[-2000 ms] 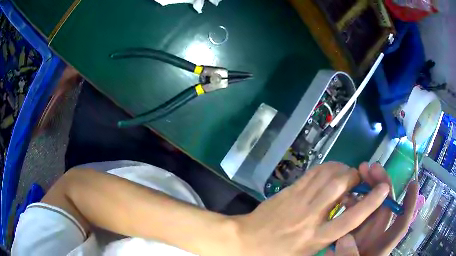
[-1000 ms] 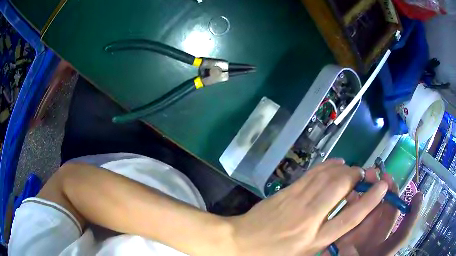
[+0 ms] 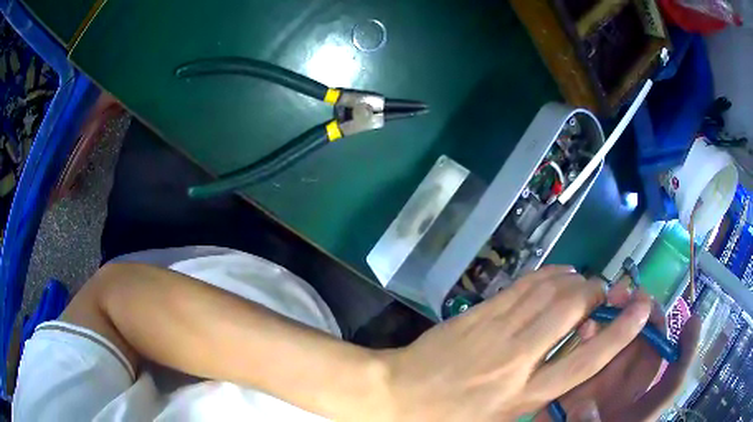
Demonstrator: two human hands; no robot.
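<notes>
My left hand (image 3: pixel 487 350) reaches across the bottom right, fingers bent around a small brassy piece (image 3: pixel 564 346), perhaps a lock cylinder, mostly hidden. My right hand (image 3: pixel 656 383) is partly behind it, cupped around blue-handled pliers (image 3: pixel 652 336); their jaws are hidden. A small silvery piece (image 3: pixel 632 270) sticks up beside the fingertips. The lock housing (image 3: pixel 487 214) stands beside my left hand, open back showing boards and wires, with a white strip (image 3: pixel 607 148) sticking out. Circlip pliers (image 3: pixel 361 111) lie open on the bench, with a retaining ring (image 3: pixel 369 35) above them.
A silvery block (image 3: pixel 421 218) stands against the housing. A brown parts tray (image 3: pixel 561 58) is at the top right. A white grease pot (image 3: pixel 706 185) with a brush stick (image 3: pixel 692 255) is at the right. A blue crate (image 3: pixel 49 206) runs along the left side.
The view has shifted slightly, and the white cloth at the top has left it. The hands stay together; the silvery piece now shows above the fingertips and the pliers' handle has tilted slightly.
</notes>
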